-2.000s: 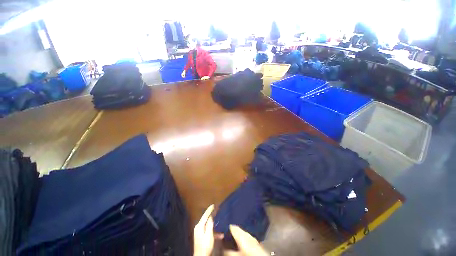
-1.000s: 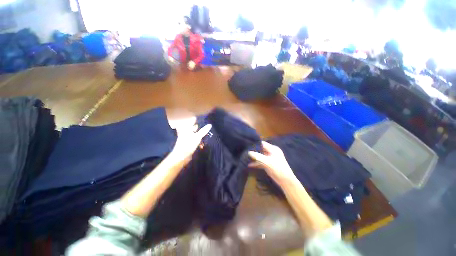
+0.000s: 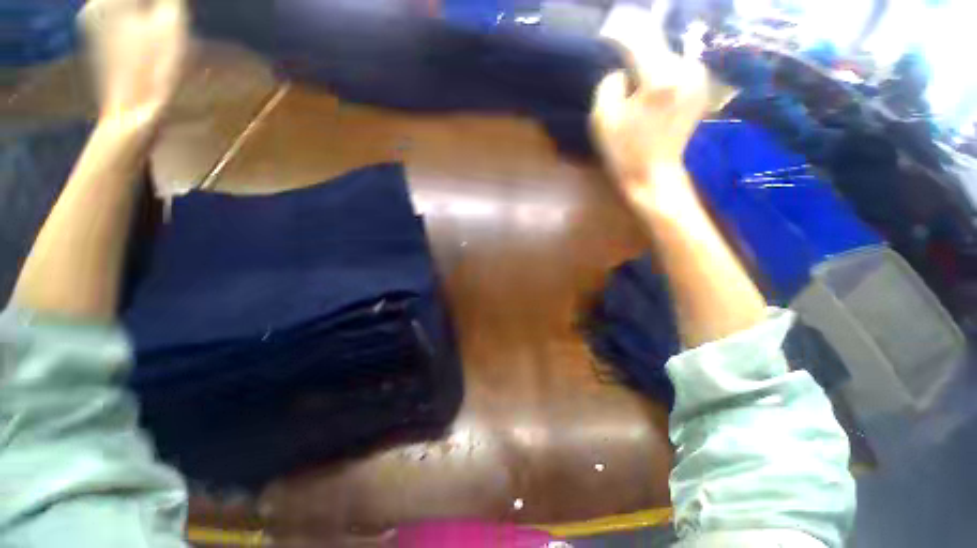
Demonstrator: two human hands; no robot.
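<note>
A dark navy garment is stretched wide between my two raised hands at the top of the view, blurred and partly cut off by the upper edge. My left hand grips its left end and my right hand grips its right end. The neat stack of navy garments stands below it on the left, its top flat. The loose pile of garments is at the right, largely hidden behind my right forearm.
The brown worktable has a yellow edge strip near my body. A blue bin and a grey-white bin stand off its right side. A dark grey stack is at far left behind my left arm. Magenta cloth shows at the bottom.
Both hands have moved up and far apart. The garment, bunched between them a second ago, is now spread wide. The view has shifted, showing the table's near edge.
</note>
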